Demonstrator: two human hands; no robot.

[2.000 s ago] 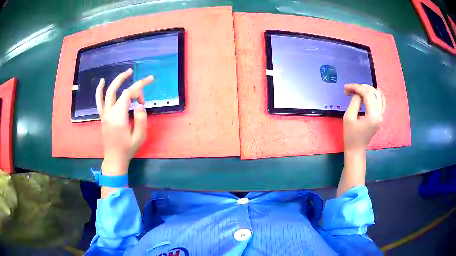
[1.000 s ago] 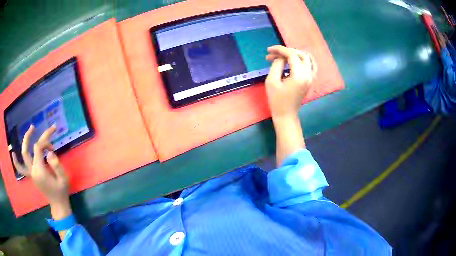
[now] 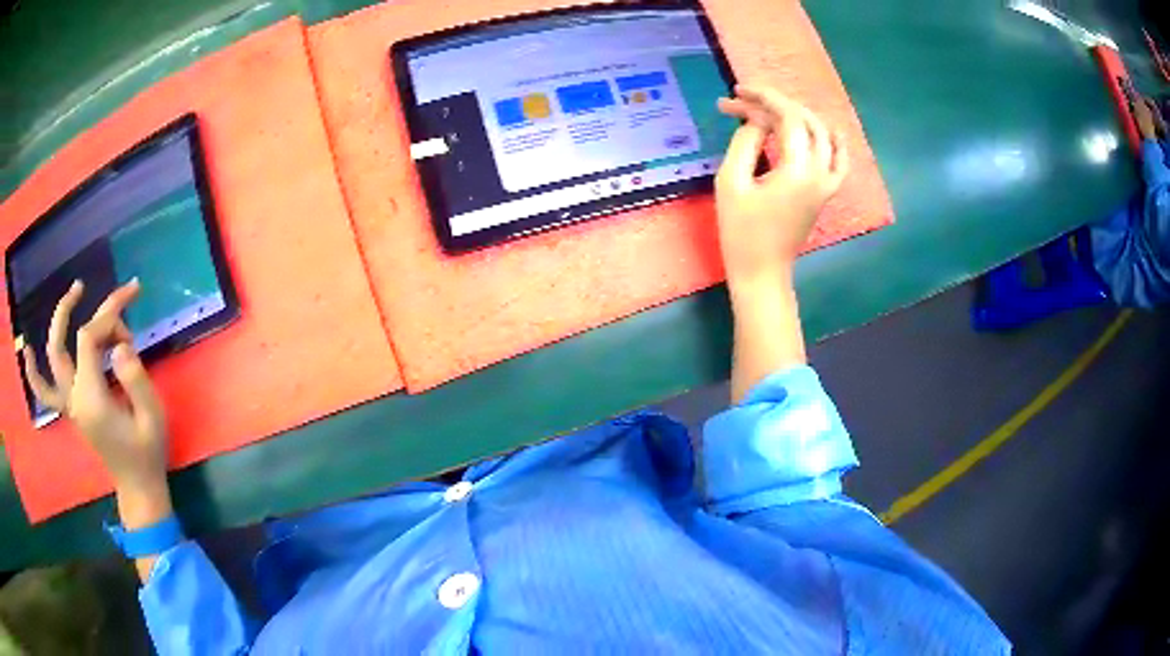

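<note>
The right tablet (image 3: 577, 122) lies on its orange-red foam tray (image 3: 539, 301). Its lit screen shows a pale pop-up with blue and yellow pictures. My right hand (image 3: 776, 186) is over its right edge, fingers bent, holding nothing. The left tablet (image 3: 167, 263) lies on the other foam tray (image 3: 282, 320). Its screen shows a dark area beside a teal block. My left hand (image 3: 109, 397) is over its lower left part with fingers apart, holding nothing. Whether any fingertip touches a screen I cannot tell.
The trays lie side by side on the green bench (image 3: 949, 167). At the far right are another orange-red tray (image 3: 1114, 77), a blue stool (image 3: 1042, 282) and a person's blue sleeve (image 3: 1139, 231). A yellow line (image 3: 1014, 423) crosses the floor.
The view has turned towards the right. The pop-up on the left tablet is gone, while a pale one with pictures now shows on the right tablet. Both hands stay near their tablets.
</note>
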